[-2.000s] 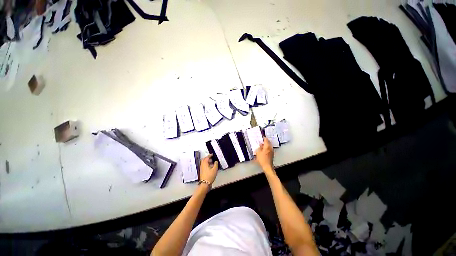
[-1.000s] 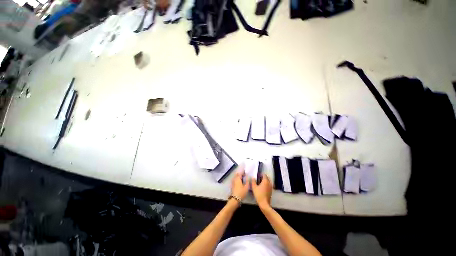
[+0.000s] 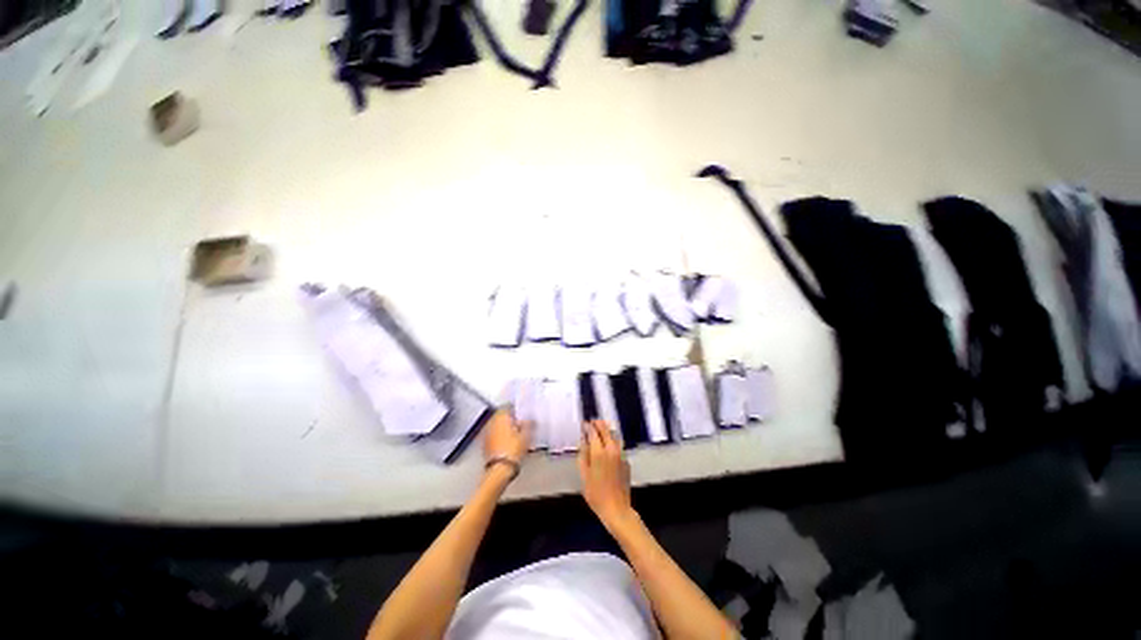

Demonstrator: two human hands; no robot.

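A near row of small cut pieces (image 3: 691, 403), some white-topped and some bare black, lies side by side close to the table's front edge. My left hand (image 3: 506, 440) is at the left end of this row, touching a white-topped piece; its fingertips are blurred. My right hand (image 3: 604, 465) rests on the row at a black piece, fingers low on its near edge. A second row of white-topped small pieces (image 3: 578, 315) lies just beyond. Long cut panels with white paper (image 3: 382, 369) lie left of my left hand.
Large dark panel stacks (image 3: 882, 325) lie at the right, with a narrow dark strip (image 3: 770, 238) beside them. Two small brown boxes (image 3: 230, 261) stand at the left. Dark heaps (image 3: 407, 44) lie at the far side. Paper scraps (image 3: 782, 563) lie on the floor.
My hands have moved apart; the right is now further along the near row. White-topped pieces now lie against the row's left end, where a gap was. The view has swung right.
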